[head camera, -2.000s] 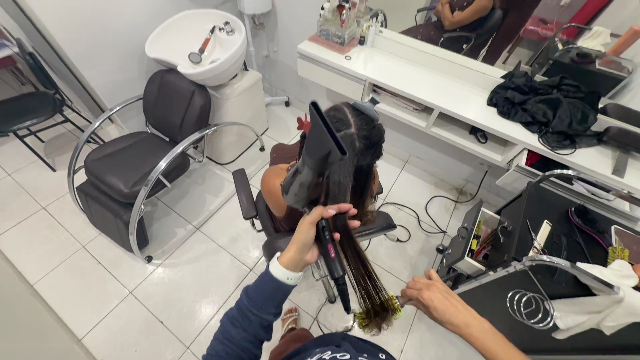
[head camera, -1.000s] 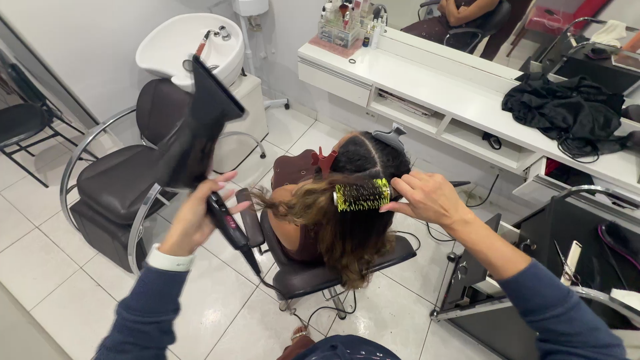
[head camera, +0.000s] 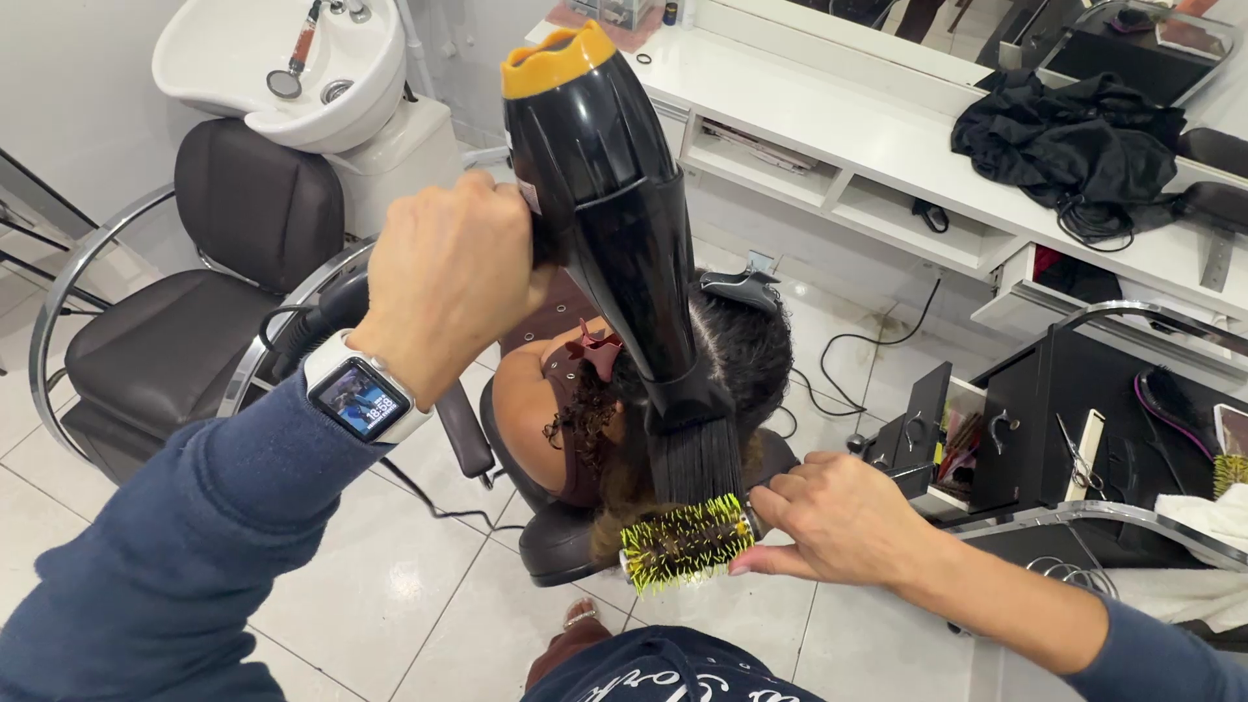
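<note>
My left hand (head camera: 453, 278) grips the handle of a black hair dryer (head camera: 624, 214) with a yellow rear rim. The dryer's nozzle points down at a stretched section of dark hair (head camera: 697, 463). Under the lower part of this section lies a round brush (head camera: 687, 544) with yellow-green bristles, its handle held in my right hand (head camera: 843, 522). The hair belongs to a seated person (head camera: 531, 414) seen from behind. A dark red clip (head camera: 597, 351) sits in the hair on the left and a grey clip (head camera: 743, 290) on the right.
A black salon chair (head camera: 175, 331) and a white wash basin (head camera: 283, 58) stand at left. Along the wall runs a white counter (head camera: 819, 117) bearing a black cloth (head camera: 1072, 146). At right, a black cart (head camera: 1033, 409) holds scissors (head camera: 1077, 453) and a brush. A cord (head camera: 439, 507) hangs at left.
The round brush has moved from up on the head to the lower part of a hair section. The dryer has come from the left to over the hair, its nozzle now down.
</note>
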